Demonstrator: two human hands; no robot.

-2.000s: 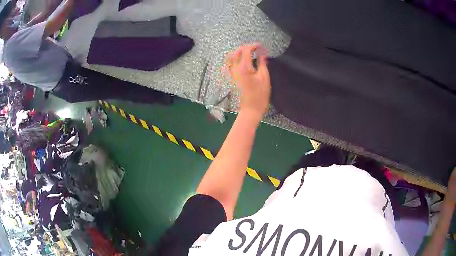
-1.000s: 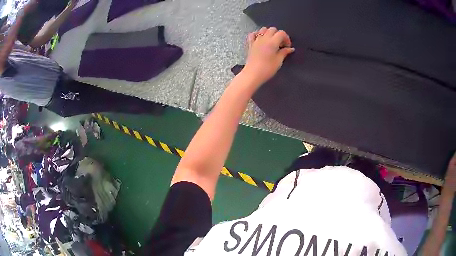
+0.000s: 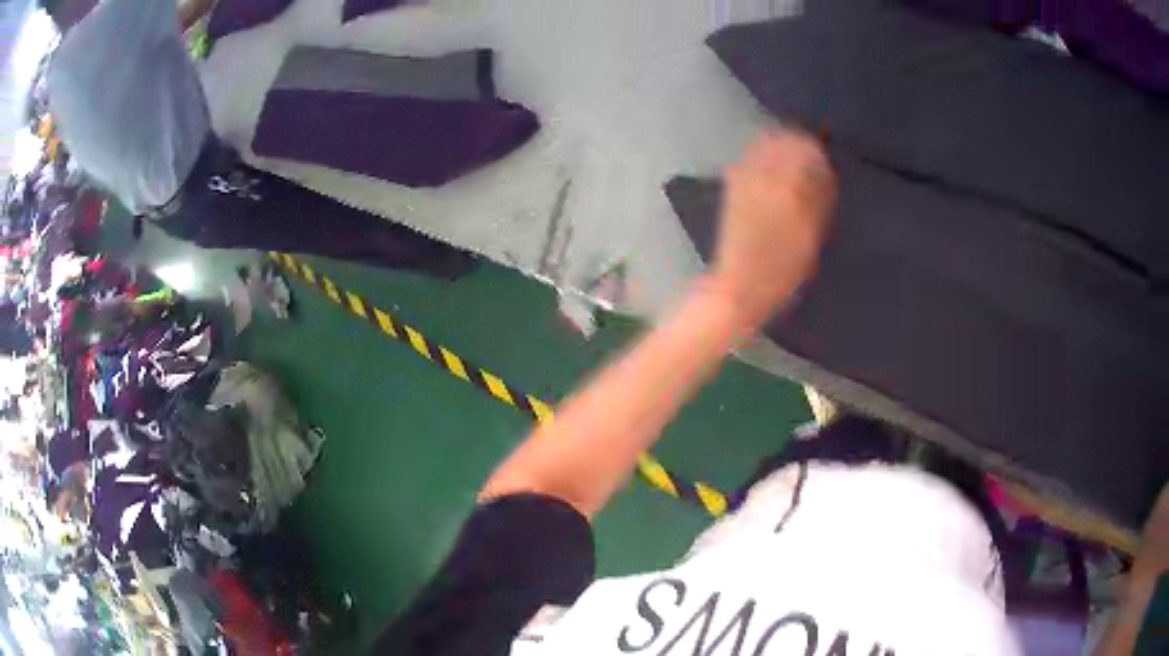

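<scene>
Two long dark grey cut panels lie side by side on the table at the right, the far one point(image 3: 897, 90) and the near one point(image 3: 974, 320), with a narrow dark line between them. The near panel's pointed left corner shows left of my hand. My left hand point(image 3: 778, 212) is blurred, over the left end of the panels near that line. Its fingers look curled, but whether they grip cloth cannot be told. My right forearm point(image 3: 1141, 590) shows at the lower right; the hand is beyond the picture's edge.
A purple panel point(image 3: 385, 137) with a grey piece point(image 3: 385, 73) lies further left on the light table cover point(image 3: 615, 115). A co-worker in grey-blue point(image 3: 128, 103) stands at the far left. Cloth heaps point(image 3: 141, 423) and striped tape point(image 3: 436, 350) are on the green floor.
The camera view has shifted. My left hand has stayed near the line between the panels, moving slightly nearer me. The near panel's left corner, folded or hidden earlier, now shows more.
</scene>
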